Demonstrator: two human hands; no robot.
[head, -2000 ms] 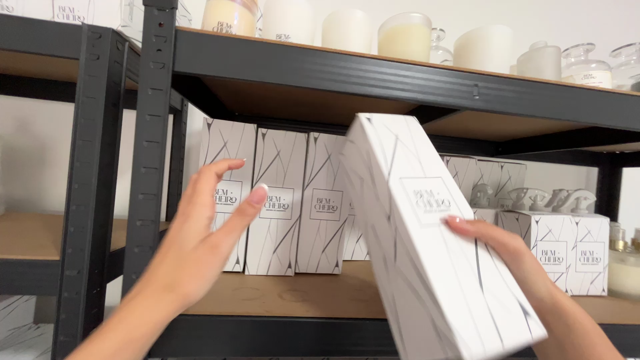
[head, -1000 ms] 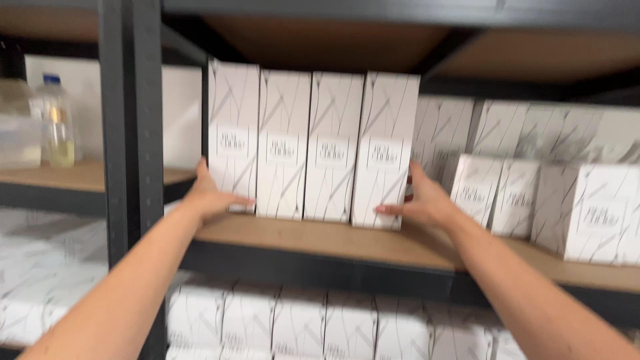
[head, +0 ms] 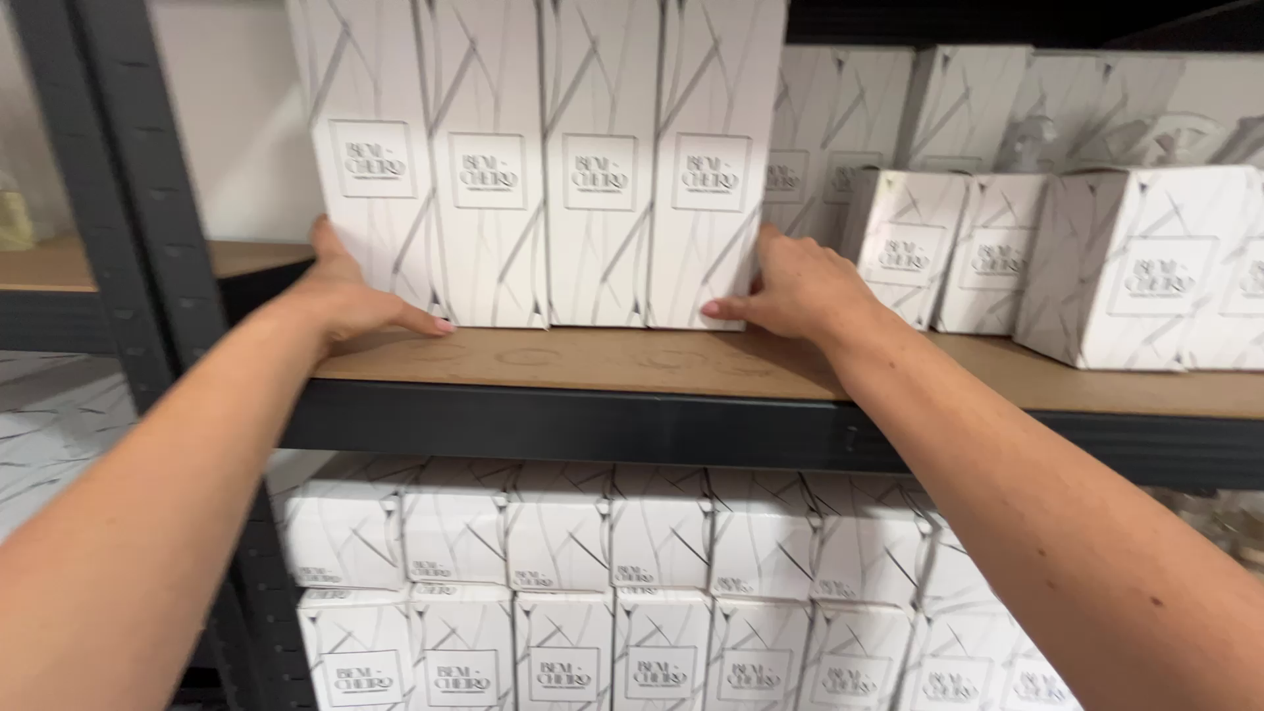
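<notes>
Several tall white cardboard boxes (head: 596, 257) with grey line patterns stand upright side by side on the brown shelf board (head: 573, 363). My left hand (head: 357, 294) presses on the lower left side of the row, its thumb along the bottom front of the leftmost box. At the other end, my right hand (head: 798, 288) touches the lower right side of the rightmost box, thumb on its front. The row is held between both hands. The fingers behind the box sides are partly hidden.
A dark metal upright (head: 148, 197) stands left of the row, and a dark shelf beam (head: 592, 425) runs in front. Smaller white boxes (head: 1145, 267) stand to the right, with taller ones (head: 963, 109) behind. Below are stacked white boxes (head: 662, 632).
Two seconds ago my right hand held a tilted box; by one second ago both hands were at the ends of the upright row. The view is now closer to the row.
</notes>
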